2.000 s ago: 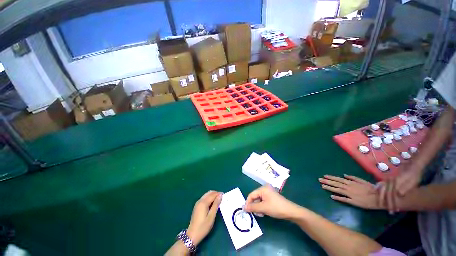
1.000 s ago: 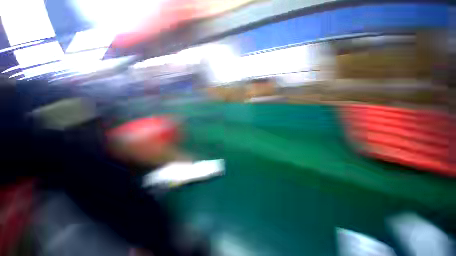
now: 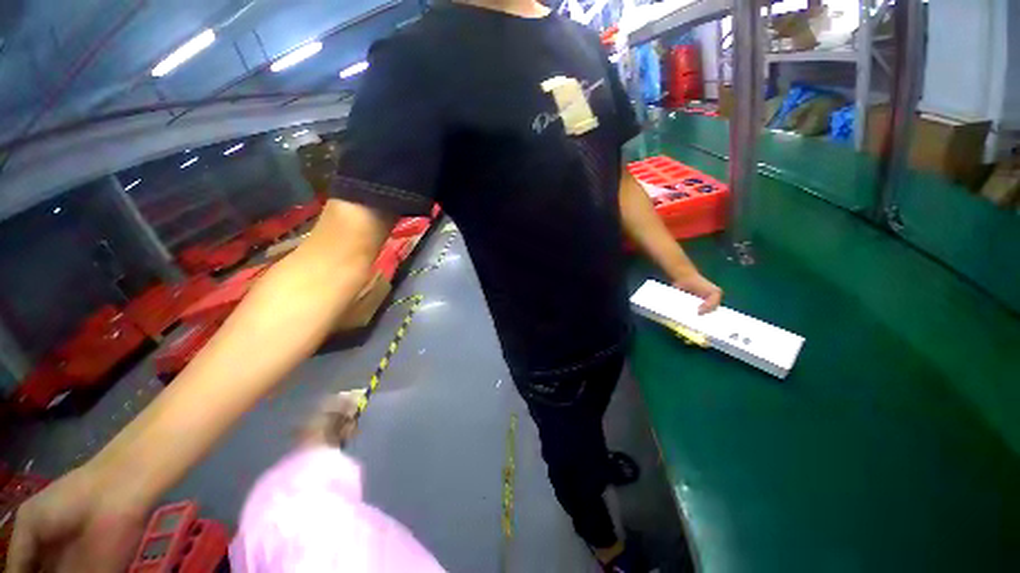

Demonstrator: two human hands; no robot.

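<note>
A long white box [image 3: 721, 327] lies over the green bench, held at its far side by another person's hand [image 3: 707, 293]. A bit of yellow shows under it. A pink sleeve [image 3: 324, 520] of mine rises from the bottom edge. Beyond it is a small blurred shape, probably my left hand [image 3: 333, 420]; its fingers and anything in it cannot be made out. My right hand is out of the picture. The white card with the black ring is not in view.
A person in a black T-shirt [image 3: 526, 190] stands close, one bare arm reaching to the lower left. Red trays [image 3: 677, 196] are on the green bench [image 3: 850, 448]. More red trays [image 3: 179, 543] stand at the left. The grey floor [image 3: 447, 448] has yellow-black tape.
The view has swung left, from the bench to the person and the floor. Both my hands have left the ring card, which is out of view. The white box now shows clearly.
</note>
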